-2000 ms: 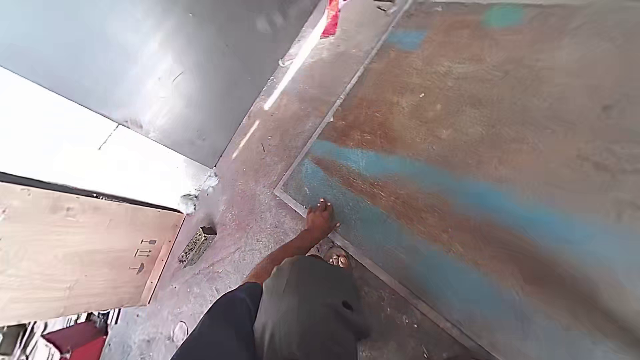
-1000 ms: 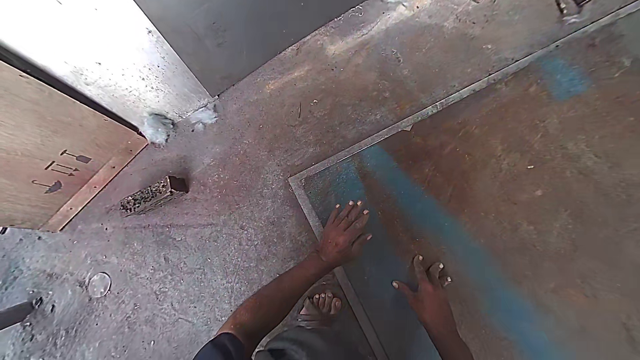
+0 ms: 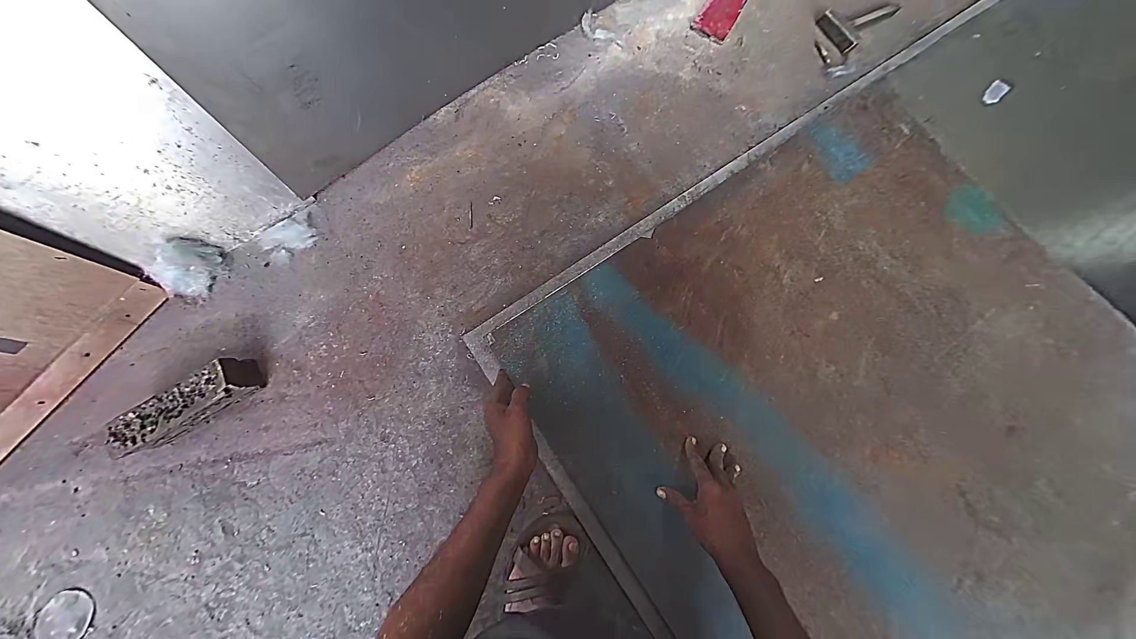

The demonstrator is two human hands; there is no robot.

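A large flat panel (image 3: 852, 355) with a raised light metal edge and blue and green paint marks lies on the floor. My left hand (image 3: 512, 430) is at its left edge, just below the corner, with the fingers at the rim; whether they grip it is not plain. Over the panel's surface, to the right, my right hand (image 3: 710, 501) is spread with nothing in it. Whether its palm touches the panel cannot be told. My sandalled foot (image 3: 543, 564) stands beside the rim, between the two forearms.
A rough rectangular block (image 3: 177, 408) lies on the floor at the left. Beyond it are a wooden crate (image 3: 75, 328) and upright grey metal panels (image 3: 355, 71). A hammer-like tool (image 3: 839, 34) and a red object (image 3: 719, 16) lie past the panel's far edge. Whitish fluffy material (image 3: 191, 266) lies near the crate.
My left hand has gone from lying spread on the panel near its corner to the panel's left edge. The right hand, not seen in the oldest frame, stays spread over the panel.
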